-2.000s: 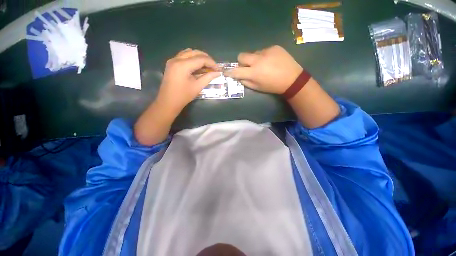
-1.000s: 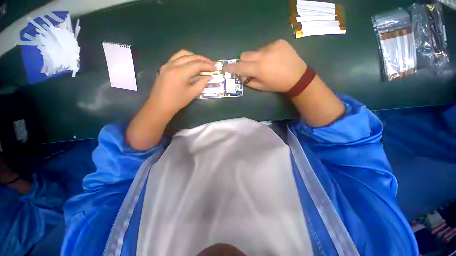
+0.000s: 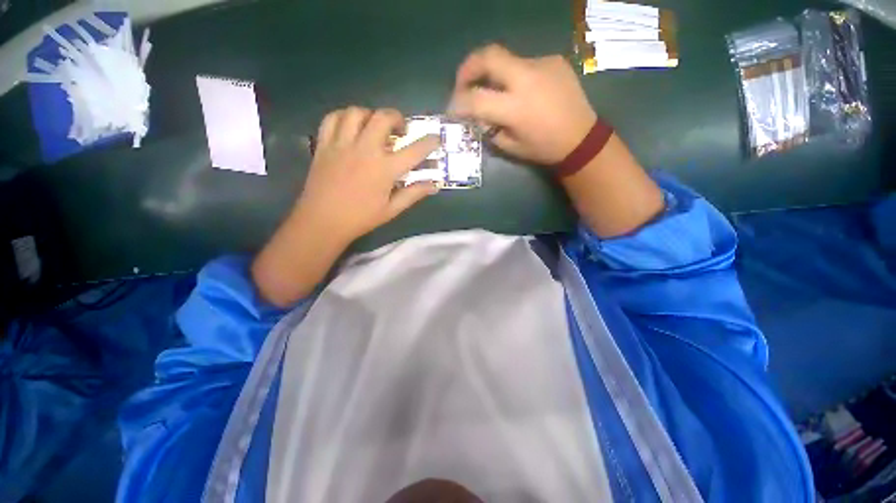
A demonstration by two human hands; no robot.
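Note:
An open phone body (image 3: 463,167), a silver-white rectangle with exposed boards, lies on the dark green mat in front of me. My left hand (image 3: 362,167) holds its left part, with the thumb at the near edge and fingers across the top. My right hand (image 3: 526,106) is raised just above its far right corner, fingers bent and thumb and index close together. The fingertips are blurred, and a faint pale bit may be between them. A small dark thing shows under the curled fingers; I cannot tell what it is.
A white spiral notepad (image 3: 232,126) lies left of my left hand. Loose white strips (image 3: 106,86) lie on a blue pad (image 3: 49,123) at the upper left. A stack of flex cables (image 3: 629,37) is at the upper right. Bagged flex cables (image 3: 774,98) and a crumpled plastic bag (image 3: 835,79) lie far right.
My right hand has lifted off the phone body and moved slightly away. My left hand has spread its fingers over the body's left part, with the thumb now at its near edge.

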